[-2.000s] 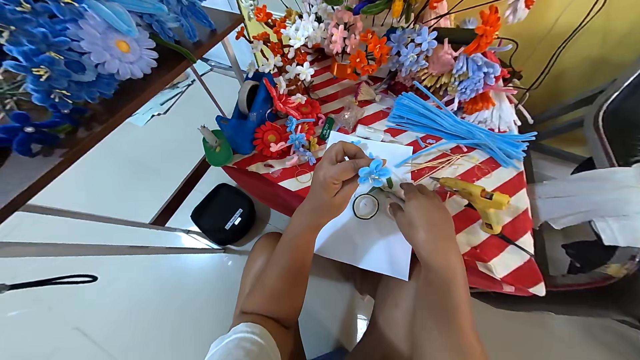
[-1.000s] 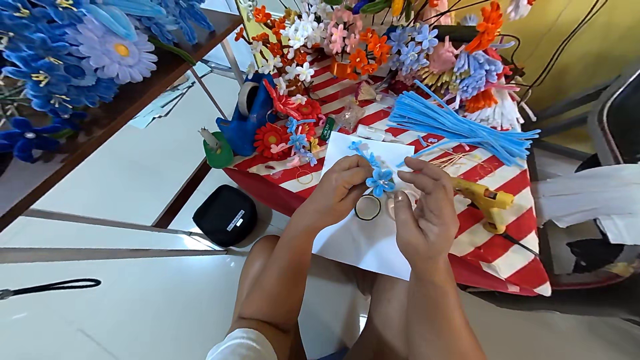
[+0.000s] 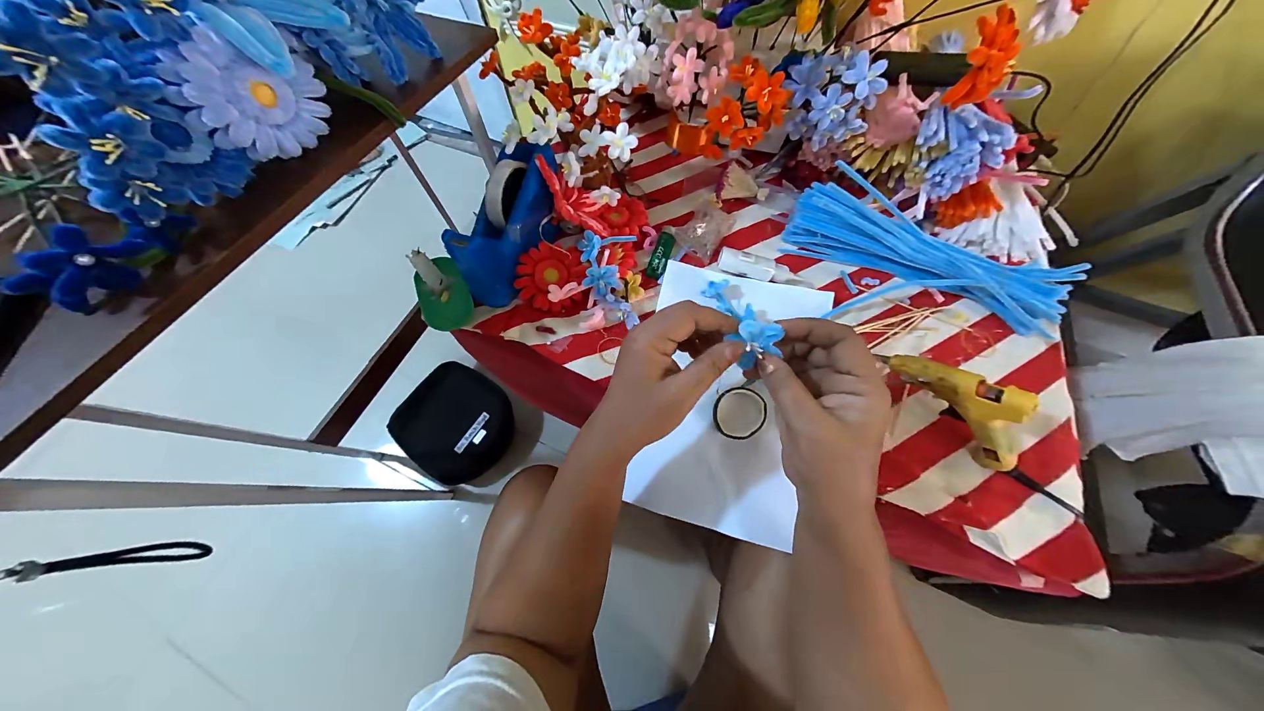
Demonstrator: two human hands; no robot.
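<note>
A light blue pipe-cleaner flower [image 3: 756, 336] is held between my two hands, over a sheet of white paper [image 3: 711, 474]. My left hand [image 3: 671, 370] pinches its left side with thumb and finger. On the right, my right hand [image 3: 828, 390] grips its lower right edge, with the fingers curled. Just behind it, a smaller blue flower piece [image 3: 723, 294] shows by my left fingertips; what supports it is hidden. A dark-rimmed ring, perhaps a roll of tape [image 3: 740, 413], lies on the paper below the hands.
Right of my hands lies a yellow hot glue gun [image 3: 978, 400] on the striped cloth [image 3: 1037, 464]. Behind it are blue pipe cleaners [image 3: 908, 242]. A blue tape dispenser [image 3: 509, 232], red flowers [image 3: 548, 276] and a green disc [image 3: 443, 296] stand left. A black case [image 3: 452, 423] is lower left.
Two seconds ago my right hand was lower, beside the flower's stem area; it has risen to the flower. Both hands now meet at the flower, above the ring.
</note>
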